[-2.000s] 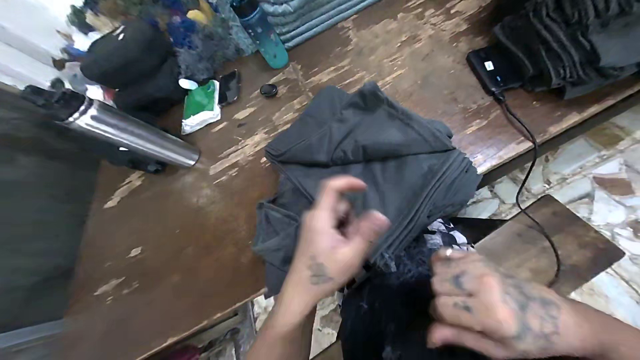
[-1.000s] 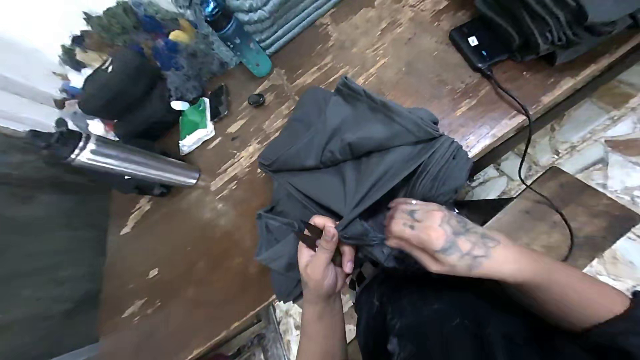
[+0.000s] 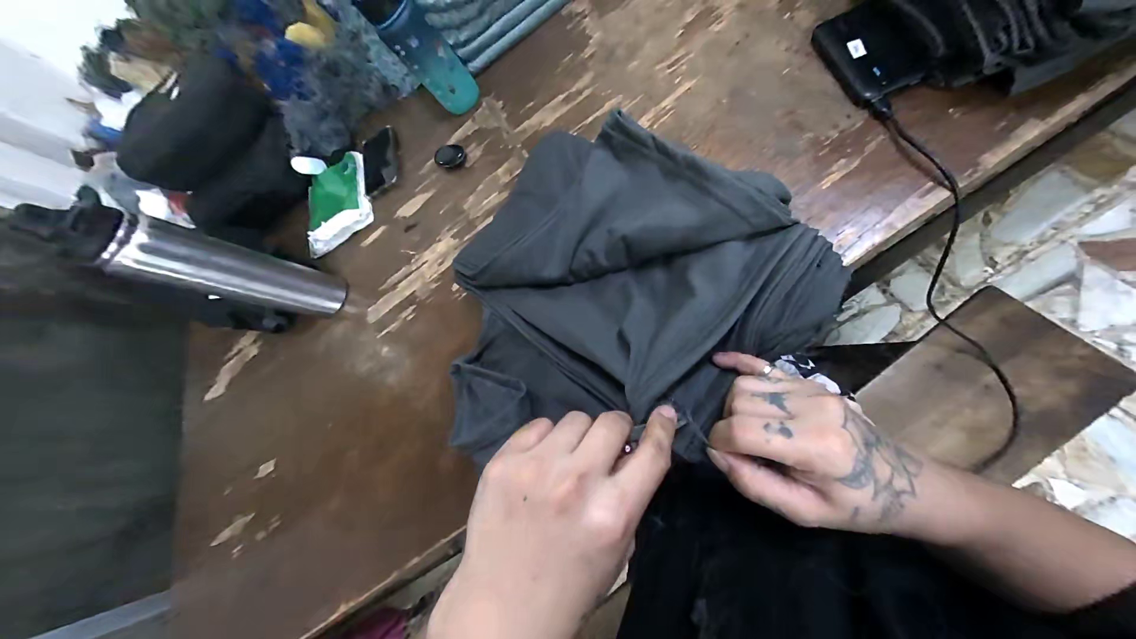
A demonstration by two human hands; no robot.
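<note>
Dark grey fabric garments [image 3: 621,240] lie in a loose, folded heap near the front edge of the worn wooden table. My left hand [image 3: 577,488] is at the heap's near edge, with a small metallic tool, possibly thread snips, mostly hidden between thumb and fingers. Just to its right, my right hand [image 3: 790,444], tattooed on the back and wearing a ring, pinches a thread or a bit of the cloth's edge. The tool's tip is close to the seam between the two hands.
A steel bottle [image 3: 231,266], a green packet [image 3: 337,204], a phone [image 3: 381,160] and a round black cap [image 3: 450,157] lie left on the table [image 3: 355,479]. A teal bottle [image 3: 435,67] is behind. At right, a power bank [image 3: 856,58] with a cable [image 3: 950,204] touches dark folded cloth [image 3: 976,35].
My left hand has turned palm down over the cloth's near edge; one second ago its thumb and fingers held a small dark thing upright. My right hand stays close to the cloth.
</note>
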